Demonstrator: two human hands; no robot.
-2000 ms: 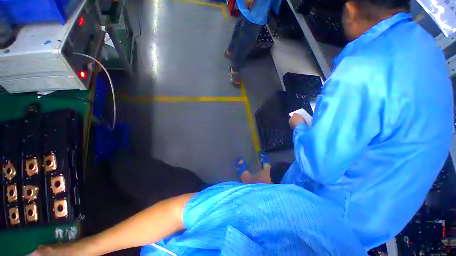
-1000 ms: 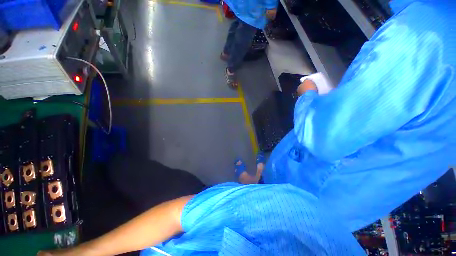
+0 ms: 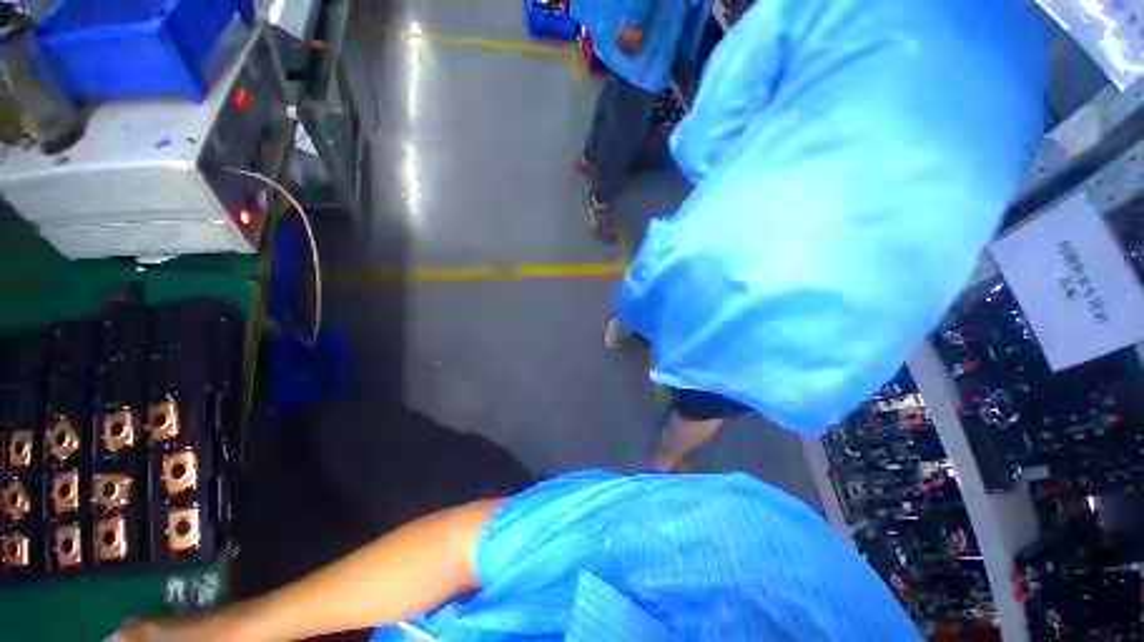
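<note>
A black moulded tray (image 3: 207, 376) lies at the left edge on the green bench, with copper-coloured squarish parts (image 3: 181, 473) with round centre holes in its pockets. My right hand (image 3: 136, 631) is at the bottom left corner, below the tray. It is mostly cut off by the frame's edge, so its fingers and anything held are hidden. My bare forearm runs to it from a short blue sleeve. My left hand is out of the picture.
A white-grey box (image 3: 119, 182) with red lights and a pale cable carries a blue plastic bin (image 3: 138, 50). A person in a blue smock (image 3: 815, 213) stands close by; another person (image 3: 621, 100) is behind. Loaded racks (image 3: 991, 502) with a white sheet (image 3: 1066, 282) are at right.
The view has shifted, so the tray and box sit further right. The near person has moved and turned; the white item in their hand no longer shows. My forearm looks almost unchanged.
</note>
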